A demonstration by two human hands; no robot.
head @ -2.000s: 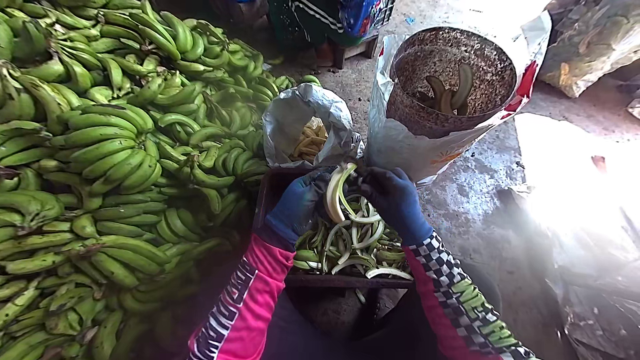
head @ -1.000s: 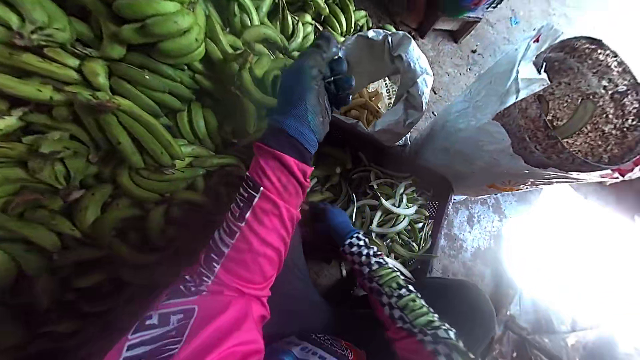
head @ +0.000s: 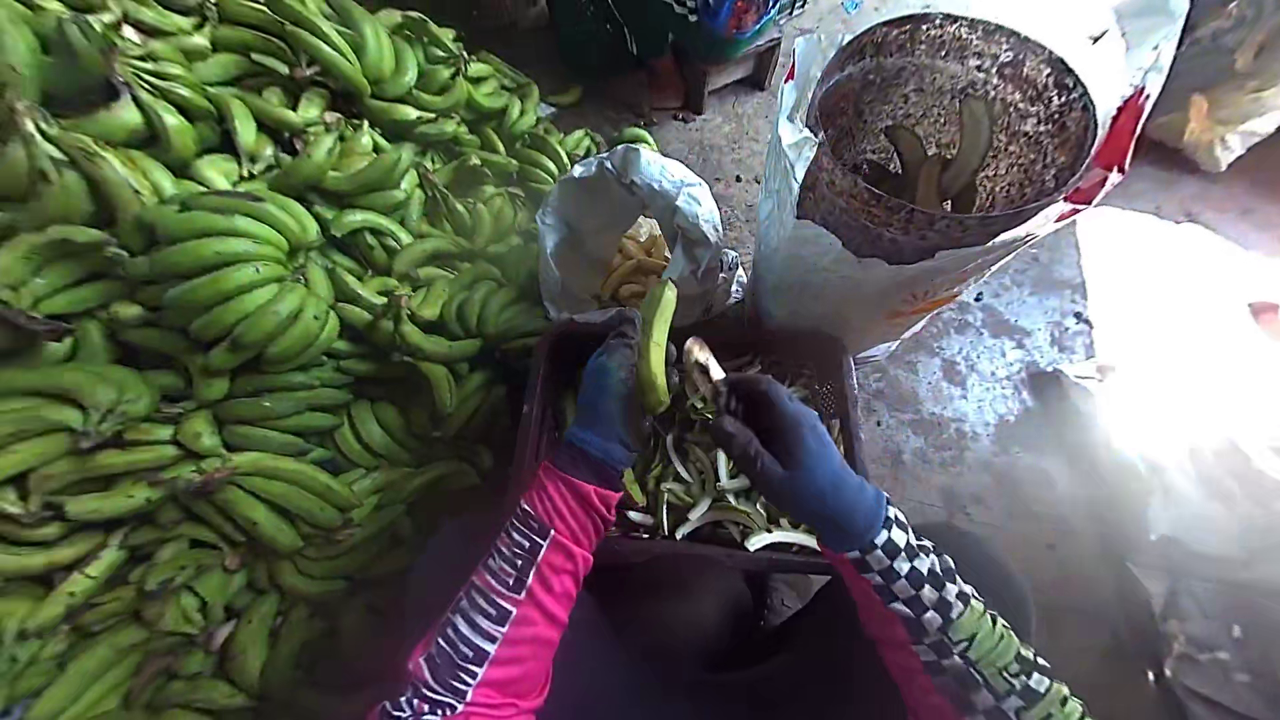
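My left hand (head: 608, 395), in a blue glove with a dark front, is closed around an unpeeled green banana or plantain (head: 656, 345) that stands nearly upright. My right hand (head: 790, 455), gloved the same way, grips a small pale-tipped tool (head: 703, 360), perhaps a knife; its exact kind is unclear. A narrow gap separates the tool from the fruit. Below both hands a dark plastic crate (head: 848, 400) holds many strips of green and white peel (head: 715, 515). Just beyond it, an open white sack (head: 575, 225) contains yellowish pieces (head: 635, 265).
A big heap of green banana bunches (head: 240, 270) fills the left side. At the upper right a speckled round container (head: 850, 100), wrapped in a white sack, holds several peeled-looking fruits (head: 965, 150). A person's lower leg (head: 663, 80) and a low wooden stool (head: 735, 72) are at the top.
My left hand has come back from beside the heap and white sack to above the crate, now with a green fruit. The pale peeled fruit seen between my hands two seconds ago is gone from them.
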